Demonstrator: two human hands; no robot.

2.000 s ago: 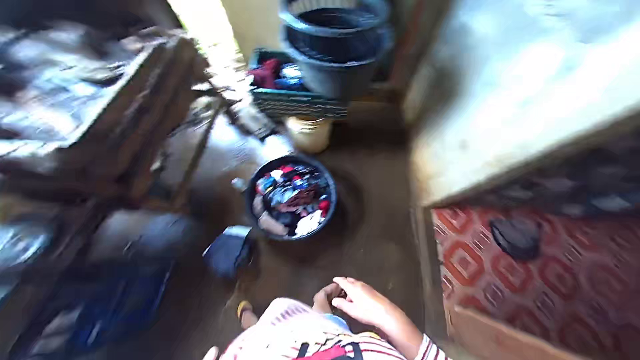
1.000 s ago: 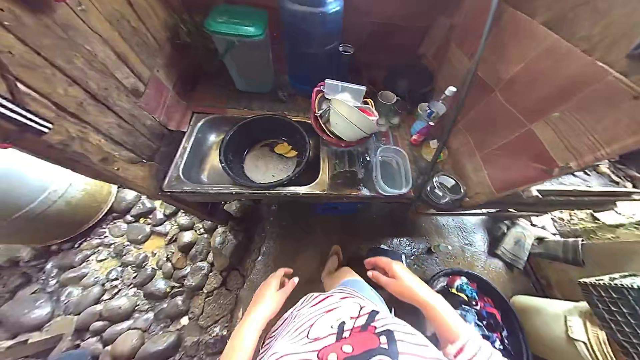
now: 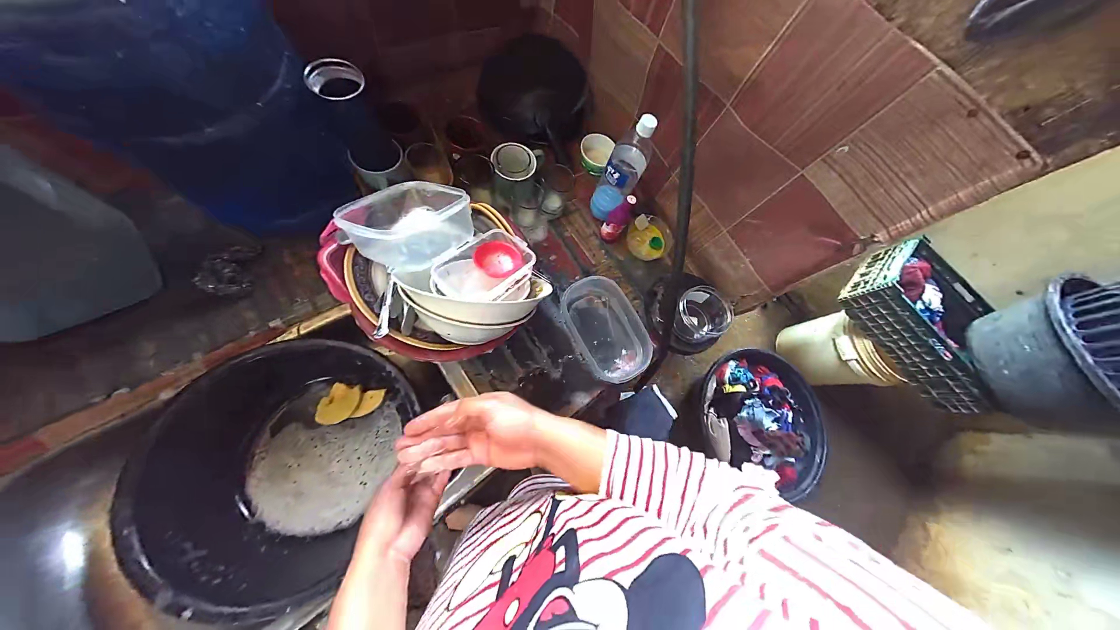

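Note:
My left hand (image 3: pixel 407 507) and my right hand (image 3: pixel 477 433) meet at the fingers over the right edge of a black basin (image 3: pixel 188 490). Neither holds an object. The basin sits in a metal sink (image 3: pixel 44 516) and contains cloudy, foamy water (image 3: pixel 324 472) with yellow pieces, perhaps sponge (image 3: pixel 346 402), near its upper side. Just beyond my hands, a red basin (image 3: pixel 420 350) holds stacked bowls (image 3: pixel 472 319) and clear plastic containers (image 3: pixel 407 223). An oval clear plastic container (image 3: pixel 606 328) lies to the right of the stack.
Glasses and cups (image 3: pixel 514 166), a plastic bottle (image 3: pixel 623 166) and a black pan (image 3: pixel 534 87) stand behind. A dark hose or pole (image 3: pixel 689 157) crosses the view. At right are a tub of clothes (image 3: pixel 761 424), a pale bucket (image 3: pixel 831 350) and a crate (image 3: pixel 914 324).
The view has swung from the floor and laundry tub to the sink and come closer to it. My hands, apart one second ago, have come together beside the black basin.

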